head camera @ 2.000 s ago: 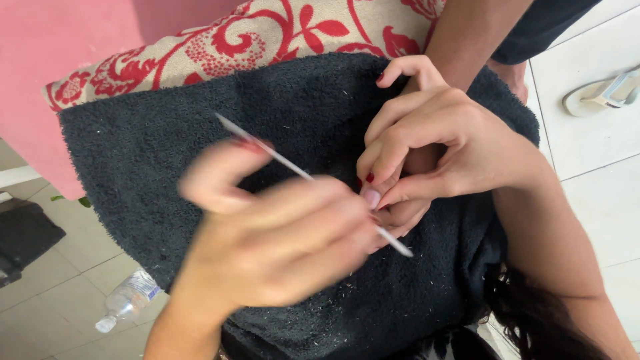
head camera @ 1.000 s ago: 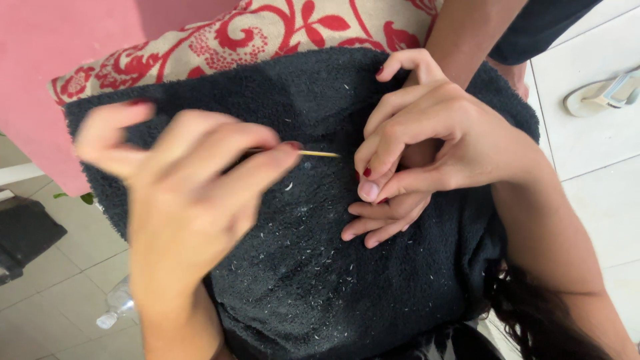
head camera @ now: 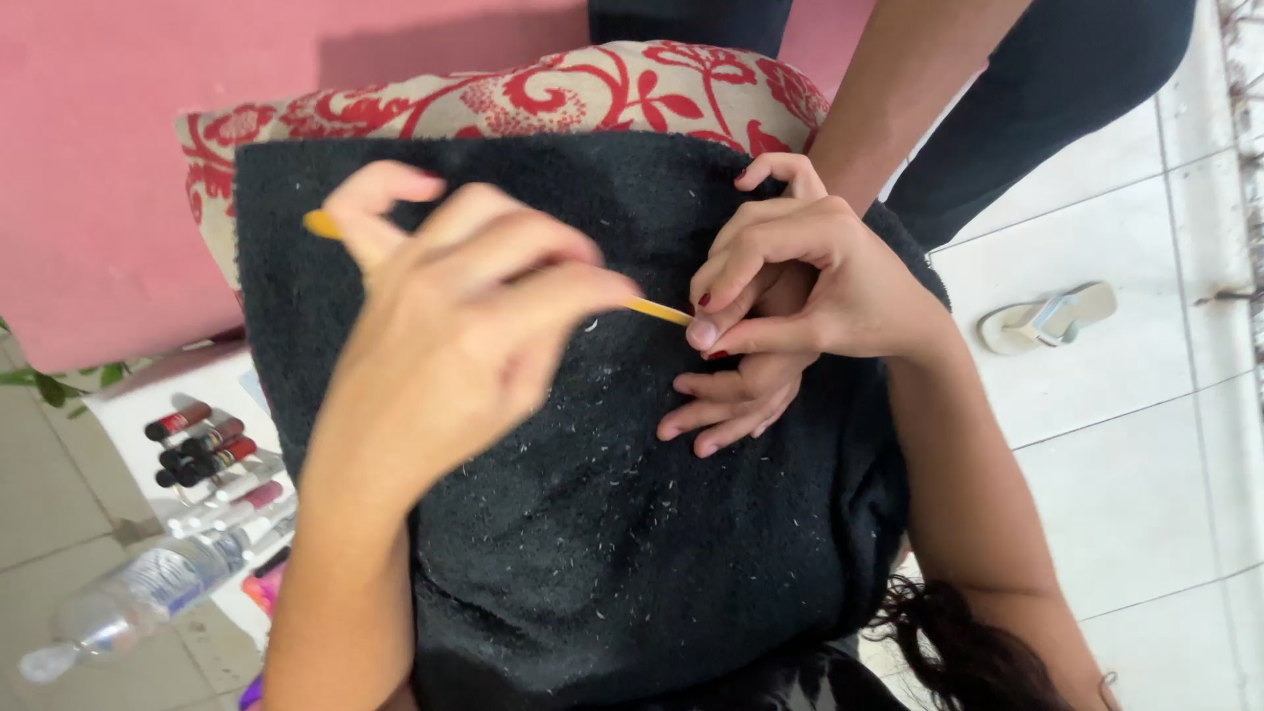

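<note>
My left hand (head camera: 464, 306), blurred, holds a thin yellow nail file (head camera: 660, 311); its far end reaches the nail of another person's finger, and its rounded near end shows behind my knuckles. With its thumb and fingertips my right hand (head camera: 800, 267) grips that person's finger (head camera: 703, 333). The rest of the other person's hand (head camera: 736, 400) lies below, palm side hidden, its fingers pointing left over a dark towel (head camera: 592, 553). Pale specks and clippings are scattered on the towel. My nails bear dark red polish.
A red-and-beige patterned cushion (head camera: 553, 89) lies under the towel. At left, nail polish or lip colour tubes (head camera: 207, 444) stand on a white surface (head camera: 138, 425) beside a clear plastic bottle (head camera: 128, 602). A flip-flop (head camera: 1047, 318) rests on the tiled floor at right.
The file has gone from lying across the held finger, to clear of it one second ago, to touching its nail now. My right hand keeps its grip. The view has shifted.
</note>
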